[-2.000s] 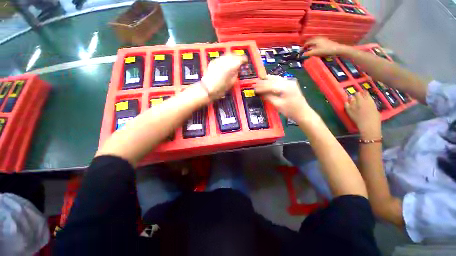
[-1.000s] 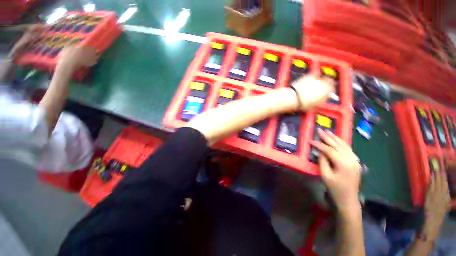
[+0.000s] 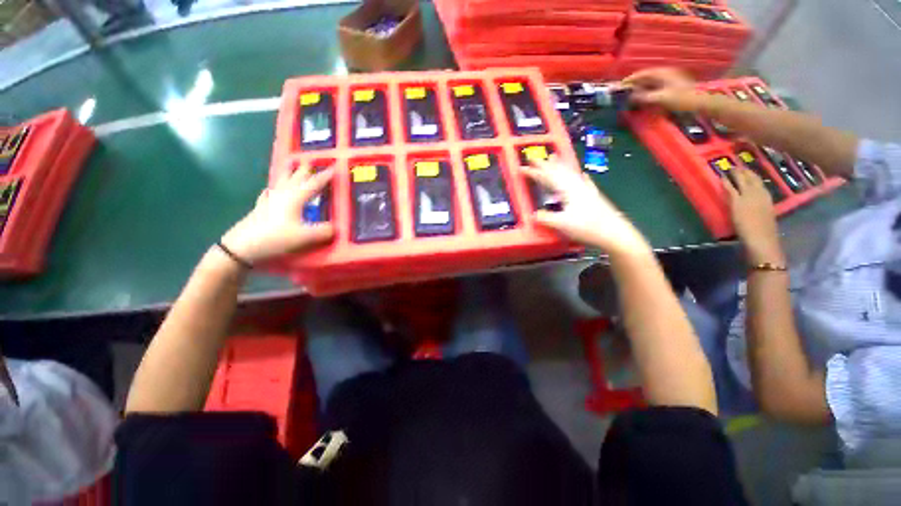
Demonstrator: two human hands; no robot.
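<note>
A red phone tray (image 3: 403, 151) lies on the green bench with two rows of five pockets. Dark phones lie backs up in the pockets, each visible one with a yellow patch at its top. My left hand (image 3: 286, 219) is on the tray's left end, fingers over the front-left pocket and its phone, which shows only in part. My right hand (image 3: 578, 203) is on the right end in the same way, partly hiding the front-right phone (image 3: 536, 155). Both hands hold the tray by its end walls; the fingertips' exact contact is partly hidden.
Small loose parts (image 3: 595, 148) lie right of the tray. Red stacked trays (image 3: 533, 40) and a brown carton (image 3: 380, 49) stand behind. Another person's hands (image 3: 753, 203) are at a tray (image 3: 682, 173) on the right. Another tray stack (image 3: 49, 198) is at the left.
My left hand has moved from the back-right pocket to the tray's left end. My right hand stays at the front-right pocket. The view has swung right, then back.
</note>
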